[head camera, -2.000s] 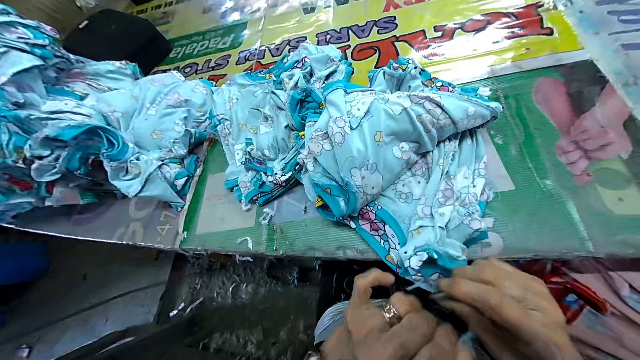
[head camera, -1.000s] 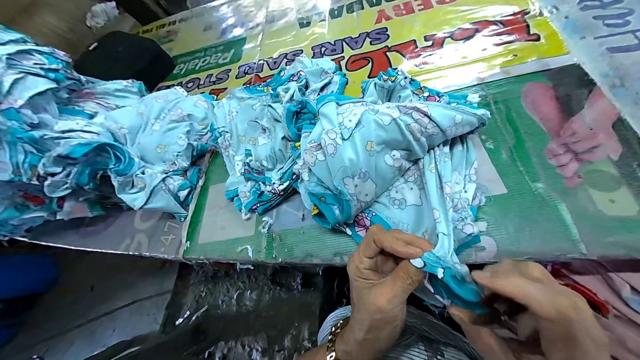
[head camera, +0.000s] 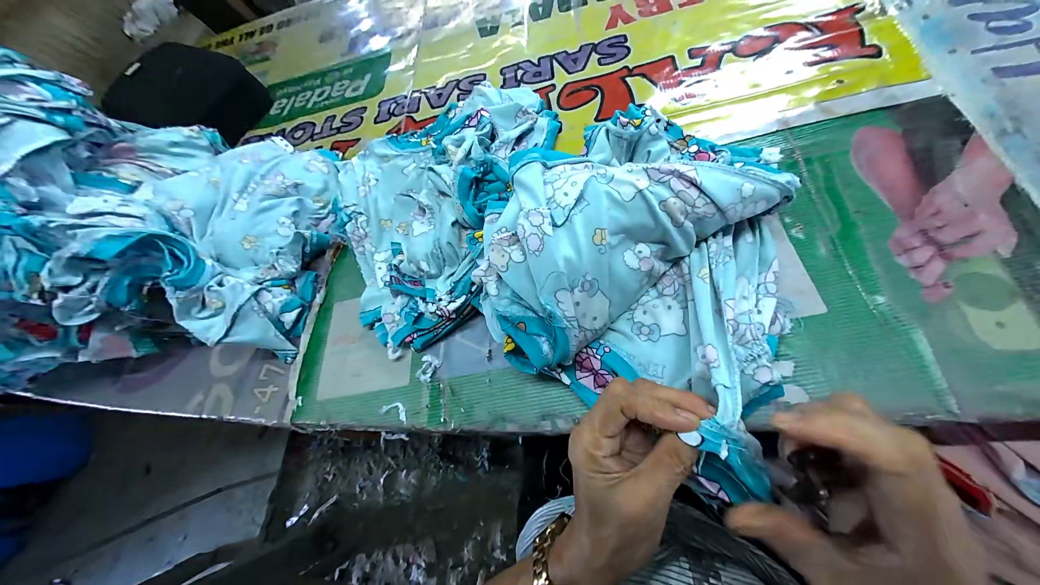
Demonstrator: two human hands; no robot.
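Observation:
A light-blue printed cloth garment [head camera: 617, 268] with teal edging lies on the table, its lower end hanging over the front edge. My left hand [head camera: 630, 463] pinches that teal edge between thumb and fingers. Beside it on the right, my right hand [head camera: 861, 496] is blurred, with a small dark object [head camera: 816, 479] between thumb and fingers that looks like thread snips, though the blur hides its exact shape. More of the same printed cloth [head camera: 414, 227] lies bunched just left of the garment.
A large heap of matching garments [head camera: 106, 227] covers the table's left end. Behind it sits a black cloth item [head camera: 187, 89]. Printed plastic sheeting [head camera: 886, 349] covers the tabletop, with thread scraps near its front edge. Reddish and pink fabric [head camera: 983, 496] is at the lower right.
Two seconds ago both hands were close together at the garment's lower end. My left hand has since taken a pinch on the teal edge, and my right hand is now apart to the right.

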